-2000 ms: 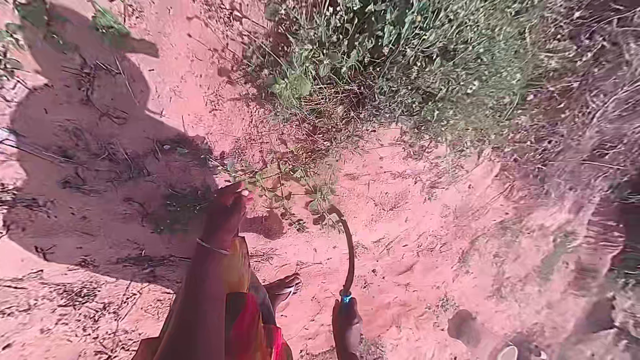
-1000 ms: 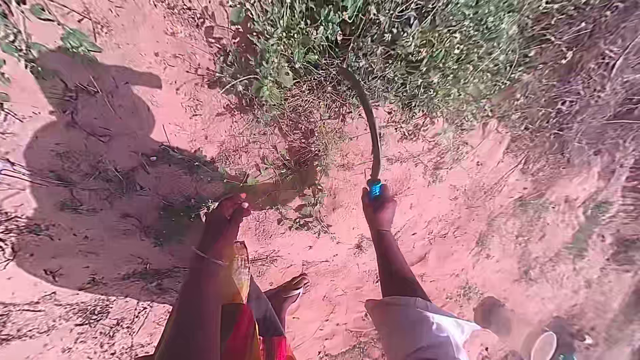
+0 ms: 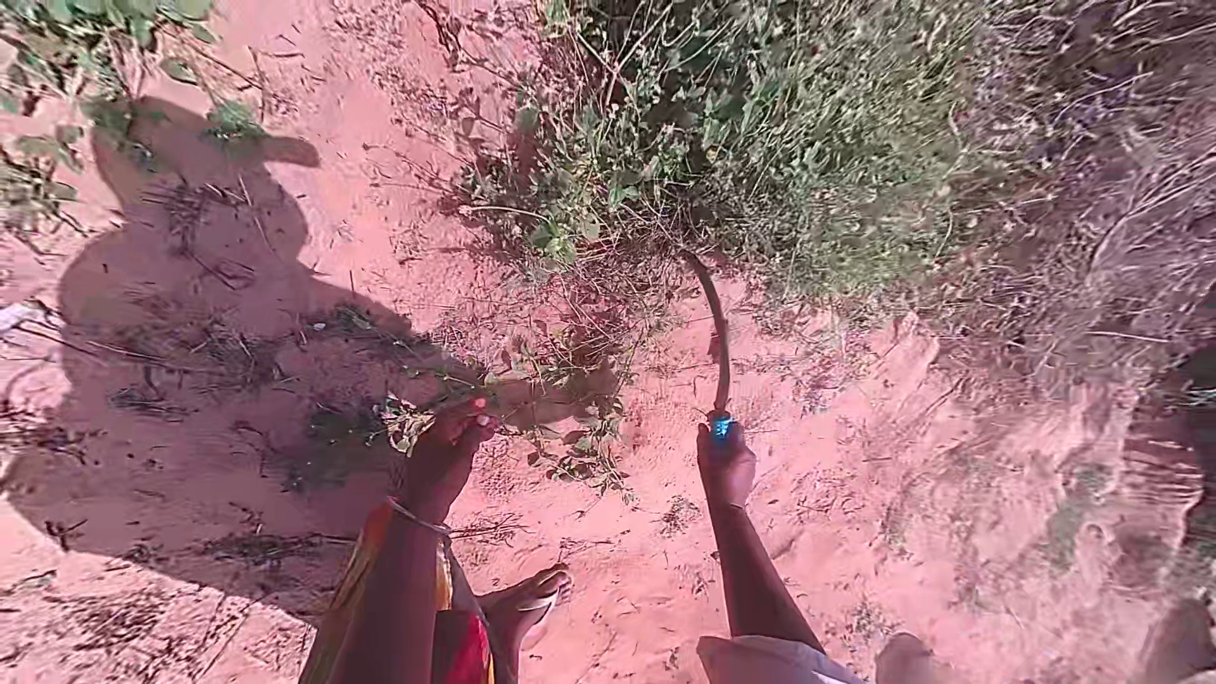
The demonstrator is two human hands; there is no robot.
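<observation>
My right hand point(image 3: 727, 465) is closed around the handle of a sickle point(image 3: 719, 332), with something bright blue where the handle meets the blade. The dark curved blade points up and away, its tip at the lower edge of a green bush point(image 3: 741, 180). To the left, my left hand point(image 3: 451, 446) is closed on a leafy plant stem point(image 3: 513, 385); small leaves stick out on both sides of the fingers. More of the leafy sprigs point(image 3: 589, 446) hang or lie just right of that hand, over reddish sandy soil.
Dry, greyish brush point(image 3: 1111, 190) spreads along the right. Green leaves point(image 3: 104, 38) grow at the upper left. My shadow point(image 3: 209, 380) falls on the soil at left. A sandalled foot point(image 3: 532, 598) stands below my hands, beside colourful cloth point(image 3: 465, 646).
My right hand first moved the sickle up toward the bush; since one second ago the blade has come lower, away from the bush's middle. The left hand stays by the leafy stem.
</observation>
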